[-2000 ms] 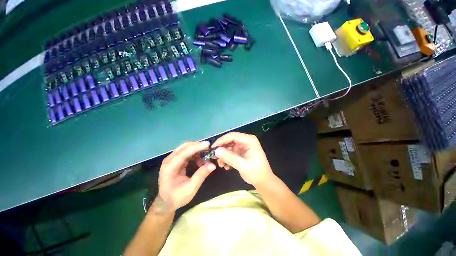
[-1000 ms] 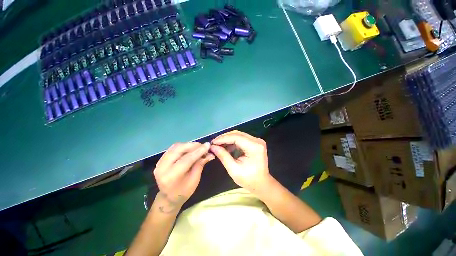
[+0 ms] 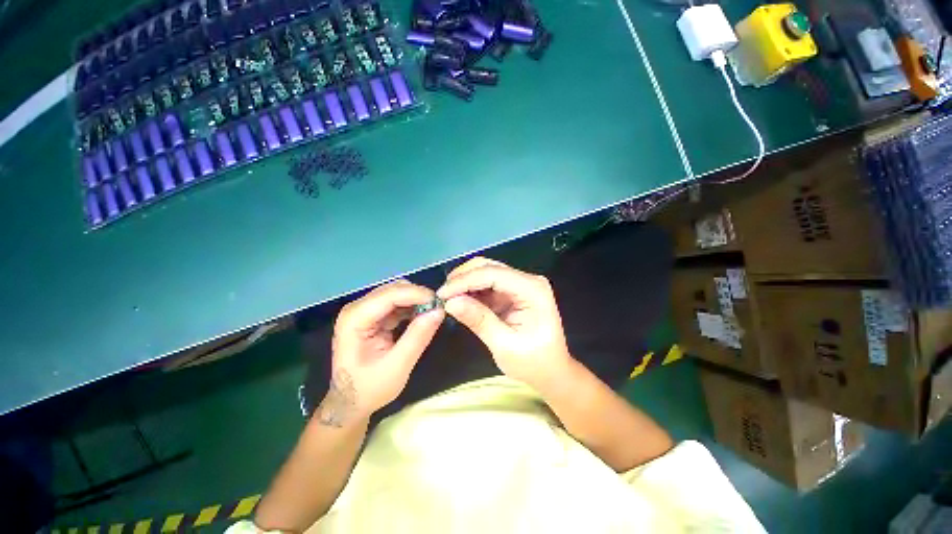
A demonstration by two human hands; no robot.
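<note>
My left hand (image 3: 381,339) and my right hand (image 3: 508,318) meet over my lap, just off the bench edge. Their fingertips pinch a small dark and green circuit board assembly (image 3: 428,307), mostly hidden by the fingers. Whether a black ring is on it is too small to tell. On the bench a clear blister tray (image 3: 251,165) holds rows of green boards (image 3: 251,96) and purple housings (image 3: 243,142). A loose pile of black rings (image 3: 328,168) lies near the tray's front edge.
A heap of loose purple housings (image 3: 475,42) lies right of the tray. A white adapter (image 3: 706,31) with a cable and a yellow switch box (image 3: 774,44) stand further right. Cartons (image 3: 814,334) are stacked at right, with ribbed trays (image 3: 913,214) on top.
The view has shifted, so the bench sits higher in the picture. The fingertips were closed over the piece a second ago; now part of it shows between them.
</note>
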